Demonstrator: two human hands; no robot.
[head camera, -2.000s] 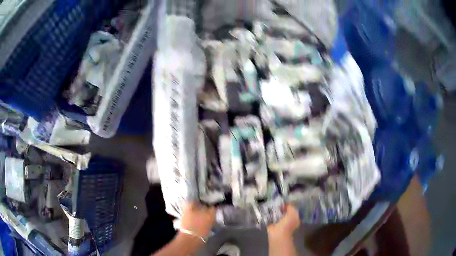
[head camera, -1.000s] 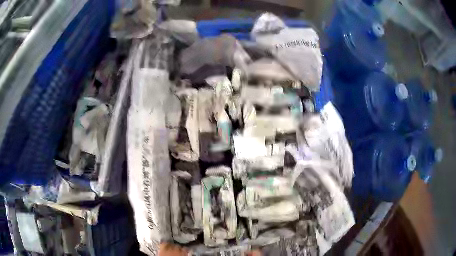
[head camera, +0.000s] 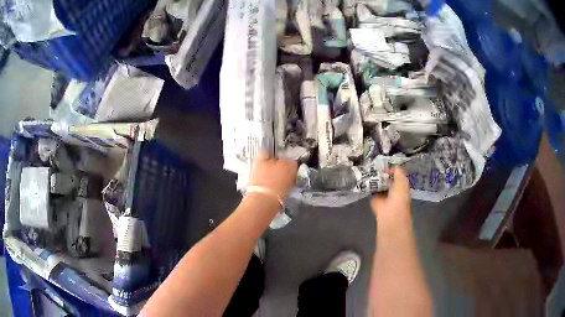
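A crate lined with printed paper (head camera: 249, 80) stands in front of me, filled with newspaper-wrapped parts (head camera: 339, 117), some with teal patches. Paper folds over its rim and hides most of the crate. My left hand (head camera: 271, 176) grips the near rim and its paper at the left corner, a pale band on the wrist. My right hand (head camera: 394, 192) grips the same near rim further right, thumb on top. Both hands are bare. The crate's far end is cut off by the top edge.
A lined blue crate (head camera: 164, 198) with a white box (head camera: 35, 197) stands at the left. Another blue crate (head camera: 93, 31) is upper left. Blue water bottles (head camera: 517, 105) stand at the right. A brown wooden edge is lower right. My shoes (head camera: 347, 265) are on the grey floor.
The view has tilted down, so the full crate sits higher in the picture. My forearms, shoes and the left lined crate show more. My hands are on the near rim, as two seconds ago.
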